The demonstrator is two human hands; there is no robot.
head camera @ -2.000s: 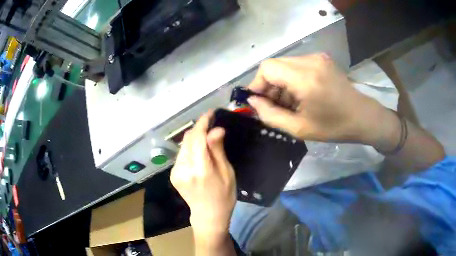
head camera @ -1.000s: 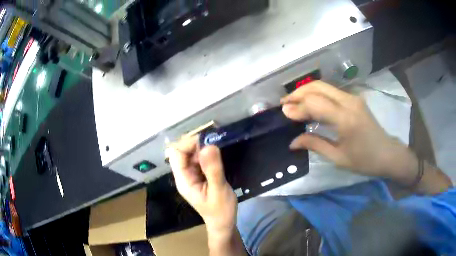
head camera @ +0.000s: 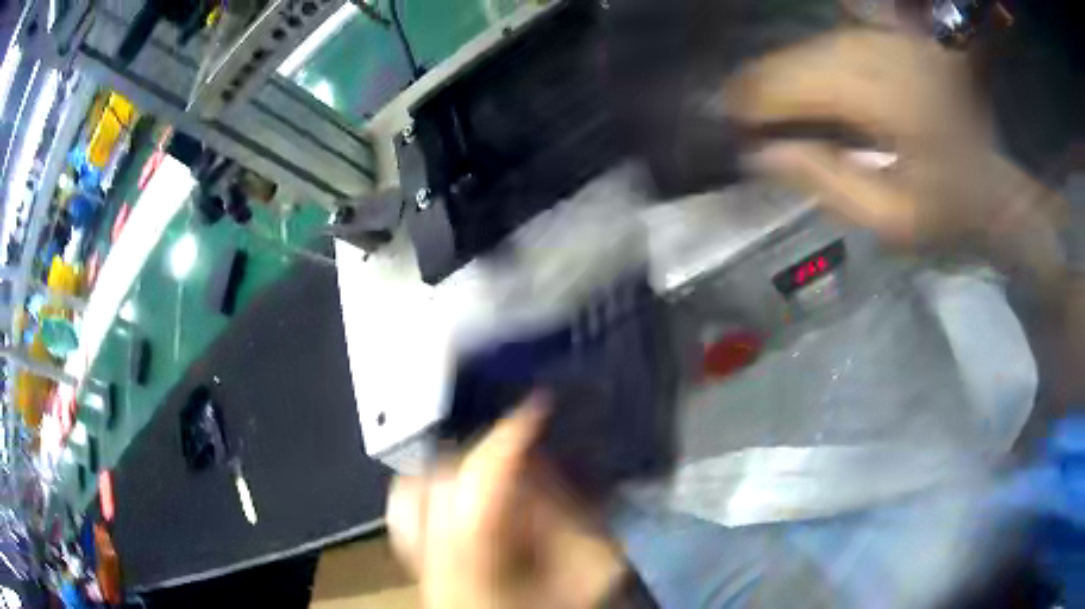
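Note:
My left hand (head camera: 494, 518), blurred at the bottom centre, holds a black housing shell (head camera: 607, 405) in front of the white machine top. A dark blue-black strip (head camera: 512, 369) shows along the shell's upper left part. My right hand (head camera: 880, 143), strongly blurred, is at the upper right beside the black fixture, with thumb and fingers around a dark area. A dark blurred shape (head camera: 684, 113) lies at its fingertips; whether the hand grips it cannot be told. The black fixture (head camera: 488, 149) with silver screws sits on the machine top (head camera: 399, 345).
Red digits show on a small panel (head camera: 811, 270), with a red knob (head camera: 731, 353) below left. Milky plastic film (head camera: 821, 476) hangs at the machine front. A metal post (head camera: 286, 125) stands at upper left. A black mat (head camera: 298, 440), green conveyor (head camera: 179, 286) and carton edge (head camera: 357, 577) are at left.
My right hand has left the shell and moved up to the fixture's right side. My left hand keeps the shell, lower in view. The view has shifted, so the machine appears further right.

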